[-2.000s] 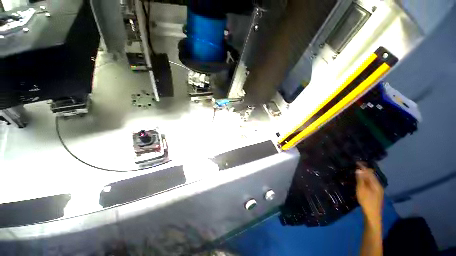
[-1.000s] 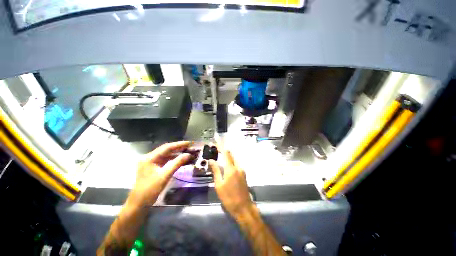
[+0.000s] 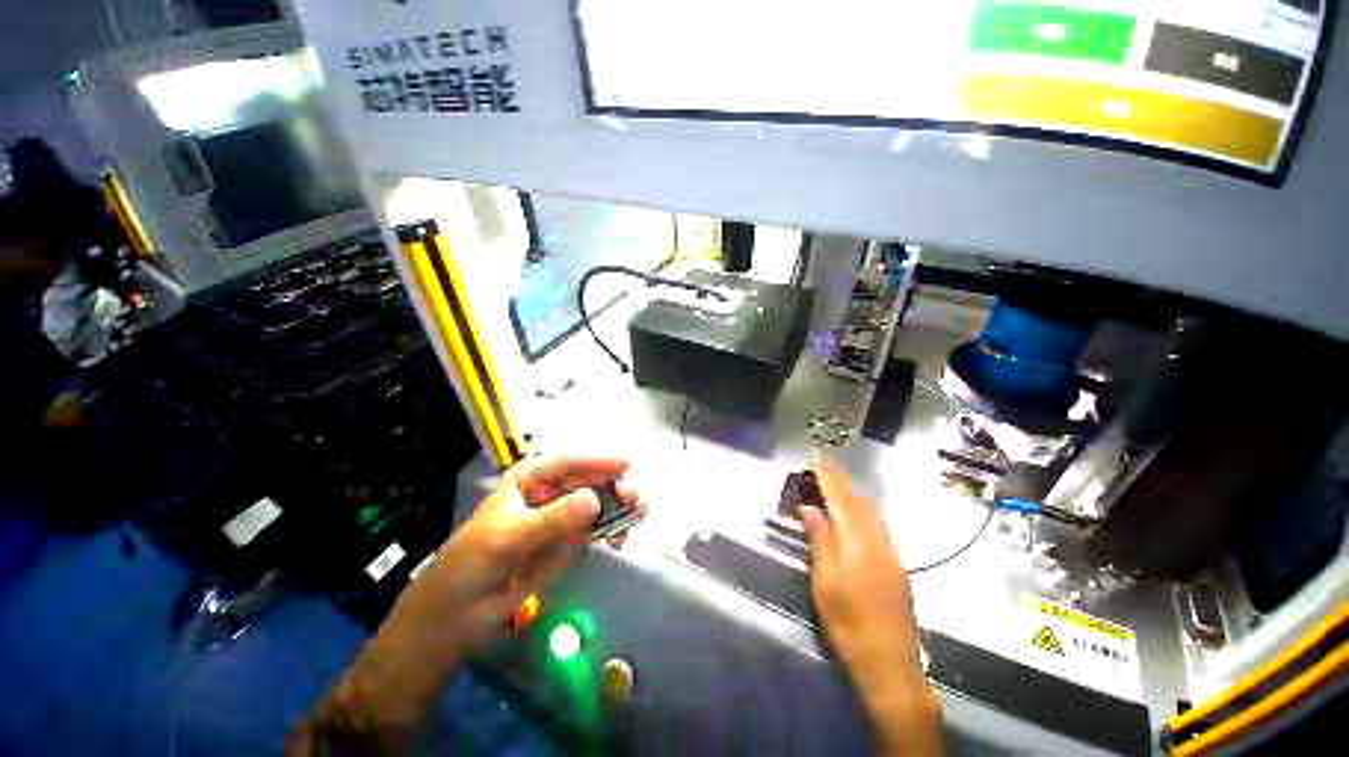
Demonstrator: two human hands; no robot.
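My left hand (image 3: 540, 540) holds a small black part (image 3: 607, 510) pinched between thumb and fingers, above the machine's front edge, left of the fixture. The fixture (image 3: 795, 510) is a small dark block on the bright metal plate (image 3: 725, 470). My right hand (image 3: 851, 555) lies against the right side of the fixture with its fingertips at the top, partly covering it. Whether my right fingers pinch a part there cannot be told.
Stacked black trays (image 3: 281, 399) stand left of the machine beside a yellow-black light curtain bar (image 3: 456, 343). A green-lit button (image 3: 565, 640) is on the front panel. A black box unit (image 3: 718, 348) and a blue cylinder (image 3: 1033, 343) are inside. A person (image 3: 82, 296) is far left.
The view has swung left, bringing in the left trays. My left hand has moved away from the fixture with a black part in its fingers. My right hand stays at the fixture.
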